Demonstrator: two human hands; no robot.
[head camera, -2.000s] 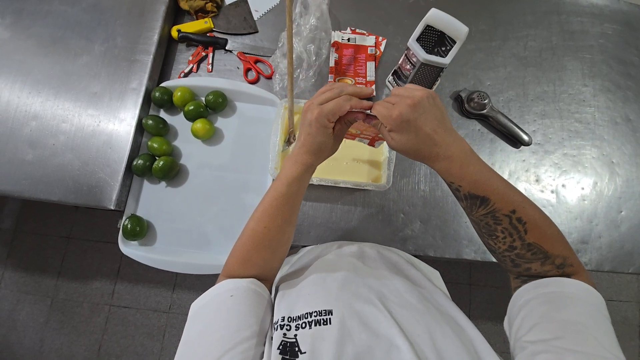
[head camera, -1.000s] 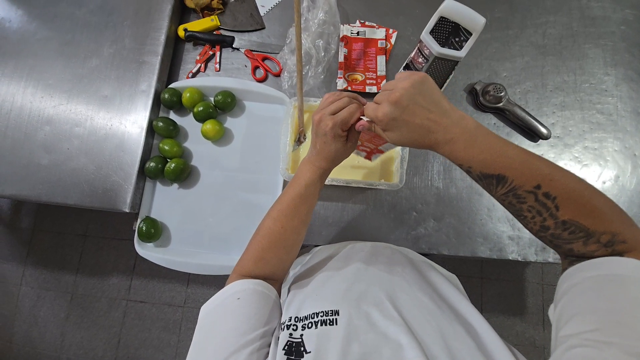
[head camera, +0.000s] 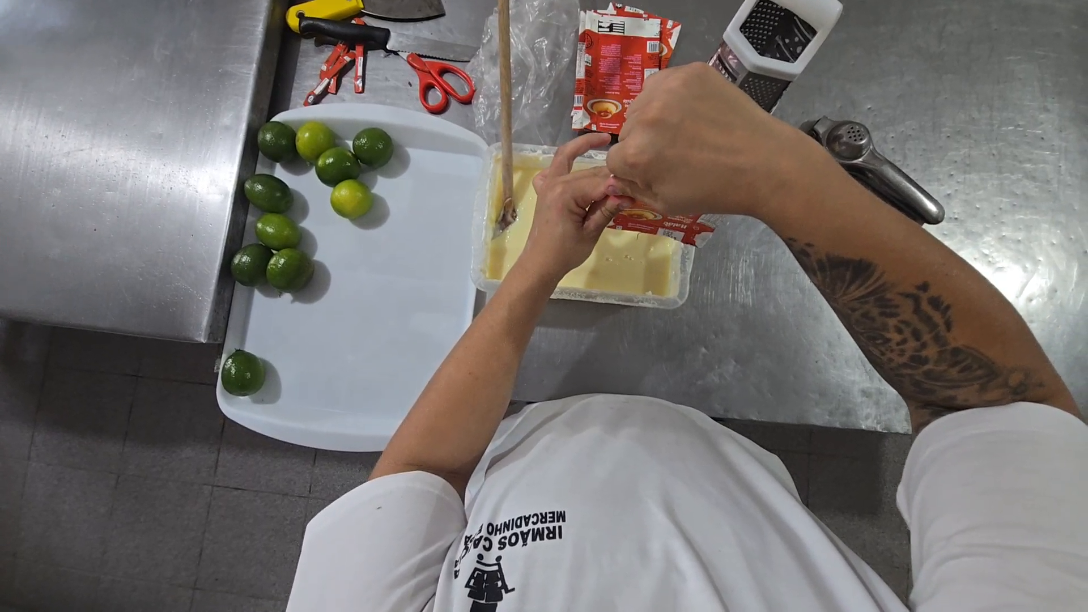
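Observation:
My left hand (head camera: 574, 200) pinches the near edge of a red and white carton (head camera: 663, 223) between thumb and fingertips. Curled over the same carton, my right hand (head camera: 693, 140) grips its upper part, which it mostly hides. Both hands are above a rectangular clear plastic tub (head camera: 625, 297) of pale yellow creamy mixture (head camera: 620, 263). A wooden-handled utensil (head camera: 506, 110) stands in the tub's left side, its lower end in the mixture. More red cartons (head camera: 616, 76), flattened, lie just beyond the tub.
Several green limes (head camera: 289, 270) lie on a white tray (head camera: 374, 340) at left. Behind it are red-handled scissors (head camera: 439, 82), a black-handled knife (head camera: 348, 32), a yellow-handled blade (head camera: 327, 12) and a crumpled plastic bag (head camera: 531, 68). A box grater (head camera: 773, 42) and a metal citrus squeezer (head camera: 875, 166) are at right.
My right hand has risen away from my left and turned over the carton. More of the carton shows below it now than two seconds ago.

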